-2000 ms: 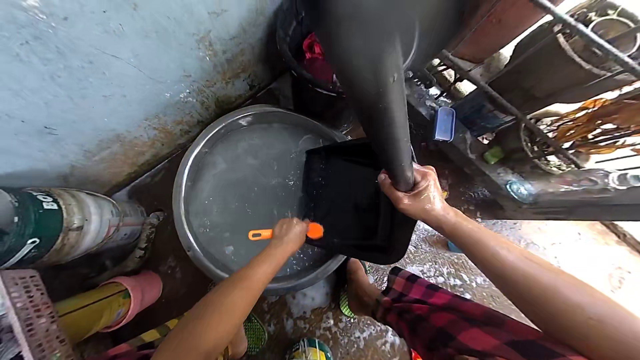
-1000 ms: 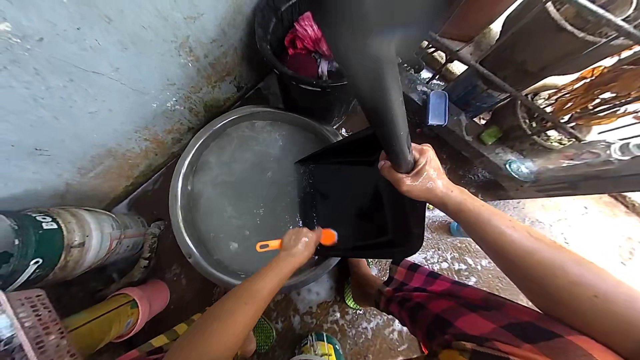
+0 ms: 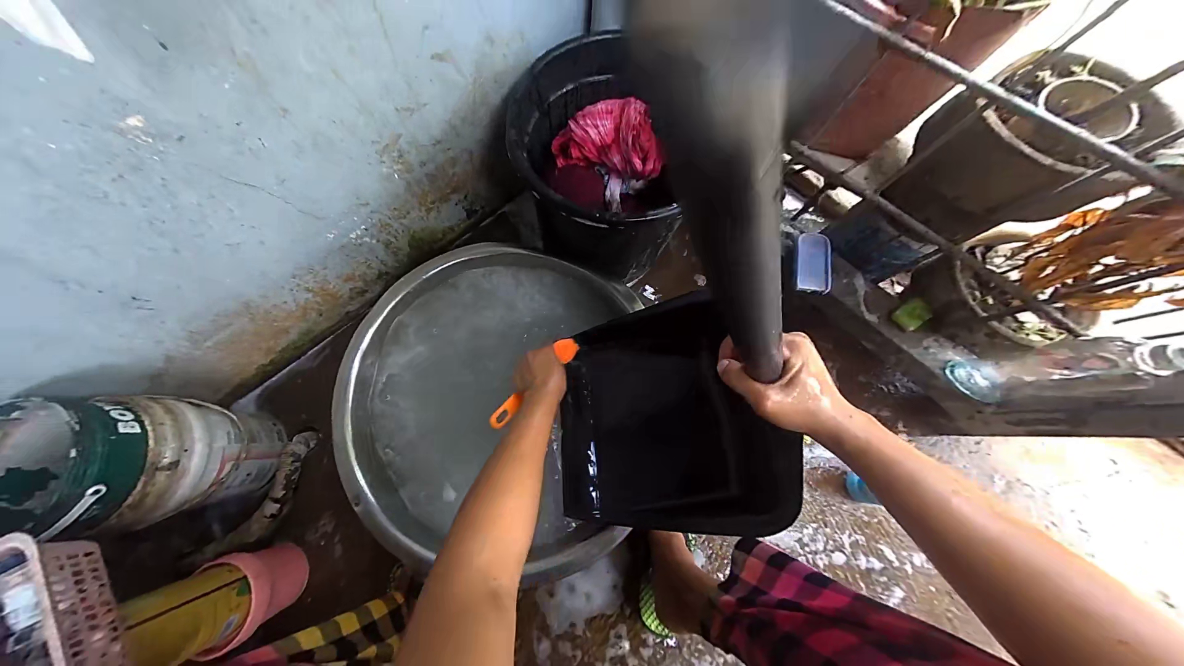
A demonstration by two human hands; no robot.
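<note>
My right hand (image 3: 791,384) grips the dark handle (image 3: 740,231) of a black plastic dustpan (image 3: 680,425), low down where it nears the pan. The pan hangs tilted over the right part of a round metal basin (image 3: 347,398) of cloudy water. An orange-handled brush (image 3: 504,410) is in my left hand (image 3: 541,373), at the pan's left edge above the water; its head is hidden behind the hand and pan edge.
A black bucket (image 3: 601,236) with wet pink cloth (image 3: 615,139) stands behind the basin by the wall. Paint pails (image 3: 139,453) and a pink pot (image 3: 277,578) are at left. A metal railing (image 3: 999,88) with potted plants runs along the right. Suds wet the floor (image 3: 860,536).
My left hand has moved from over the pan's lower part up to its left edge, the orange handle now slanting. The view has shifted, showing more of the black bucket.
</note>
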